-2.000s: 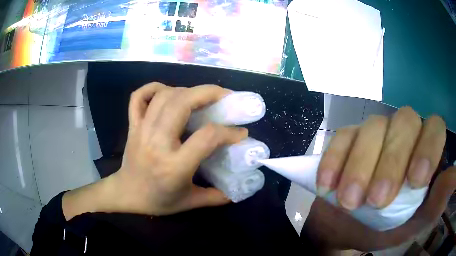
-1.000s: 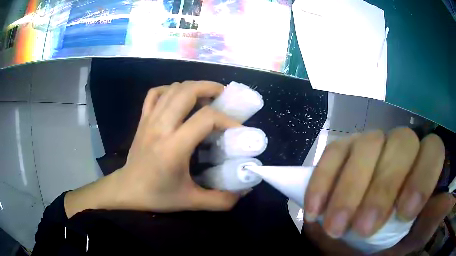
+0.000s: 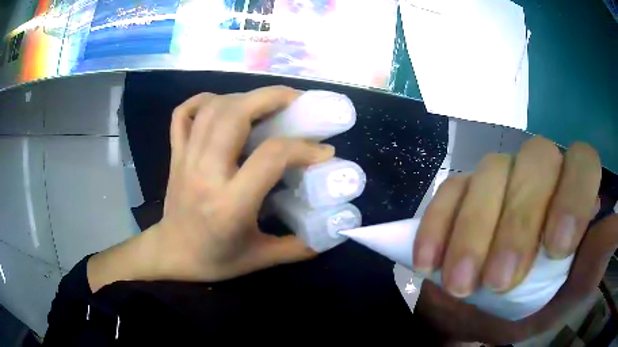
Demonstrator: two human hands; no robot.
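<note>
My left hand (image 3: 217,183) holds three white plastic housings side by side, their oval ends facing right. The upper housing (image 3: 325,114) is spread apart from the other two. The middle housing (image 3: 339,181) and the lower housing (image 3: 332,223) lie against each other. My right hand (image 3: 508,223) is closed around a white squeeze cone (image 3: 389,240). The cone's fine tip is at the oval end of the lower housing and appears to touch it. Part of the cone's body is hidden by my fingers.
Shiny rainbow printed sheets (image 3: 203,41) lie along the bench edge at the top. A white paper sheet (image 3: 467,61) lies on the green mat (image 3: 569,74) at the upper right. My black, white-speckled lap (image 3: 400,149) is below the housings, with pale tiled floor (image 3: 81,183) beside it.
One second ago the tip was also at the lower housing; two seconds ago it was at the middle one. Since one second ago, the housings have tilted and shifted slightly up, and the right hand has risen slightly.
</note>
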